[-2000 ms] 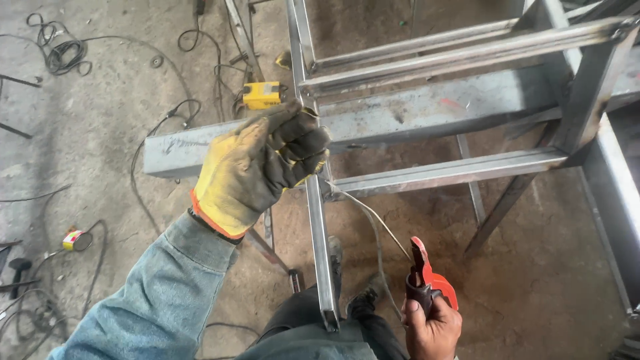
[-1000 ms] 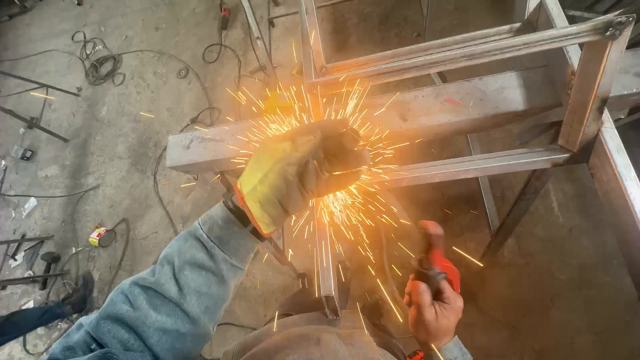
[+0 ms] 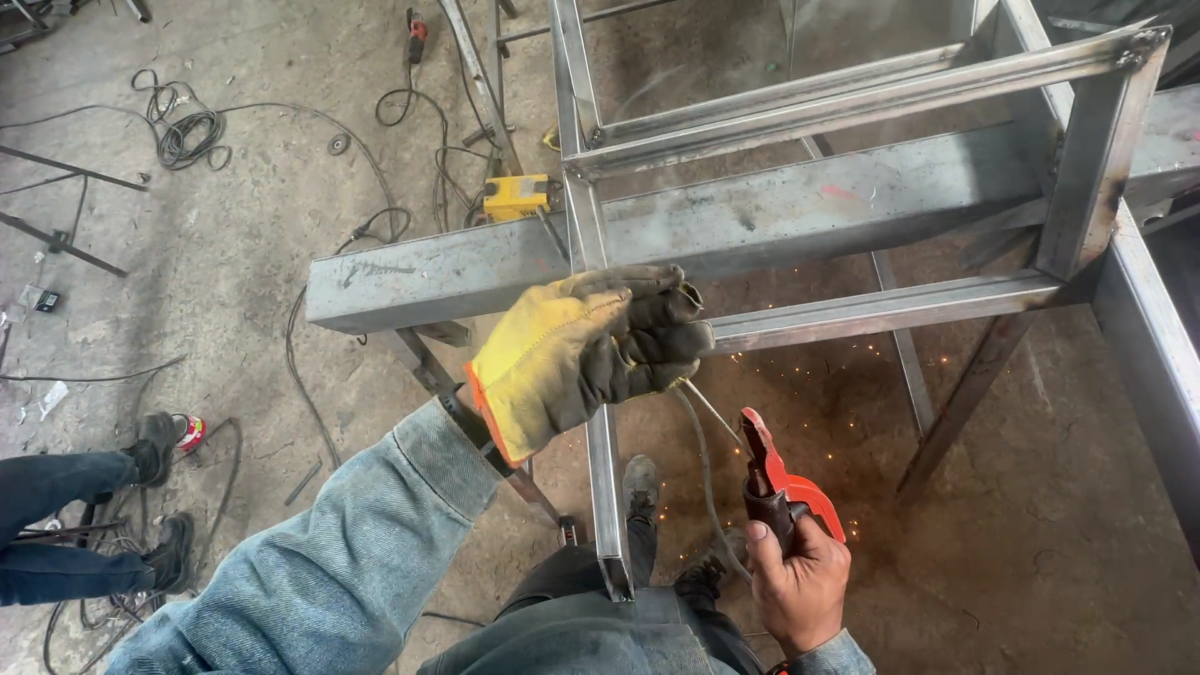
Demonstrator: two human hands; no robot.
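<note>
My left hand (image 3: 591, 352), in a yellow and grey work glove, is raised over a joint of the steel frame, its fingers curved and together; whether it touches the metal I cannot tell. Bare, my right hand (image 3: 802, 581) grips a red and black welding electrode holder (image 3: 783, 487). A thin welding rod (image 3: 714, 412) runs from the holder up to the glove, which hides its tip. Below the glove, a steel channel bar (image 3: 607, 497) reaches toward my body. A crossbar (image 3: 881, 311) of the frame extends right from behind the fingers.
A wide steel beam (image 3: 441, 272) lies under the frame. A yellow device (image 3: 517, 197) is behind it, near a red power tool (image 3: 416, 37). Coiled cable (image 3: 192, 136) lies on the concrete floor. At the left edge are a person's legs (image 3: 70, 525). Small sparks glow below the frame at right.
The bright burst of sparks around my left glove one second ago has died down to scattered glowing specks. More of the other person's legs now shows at the left.
</note>
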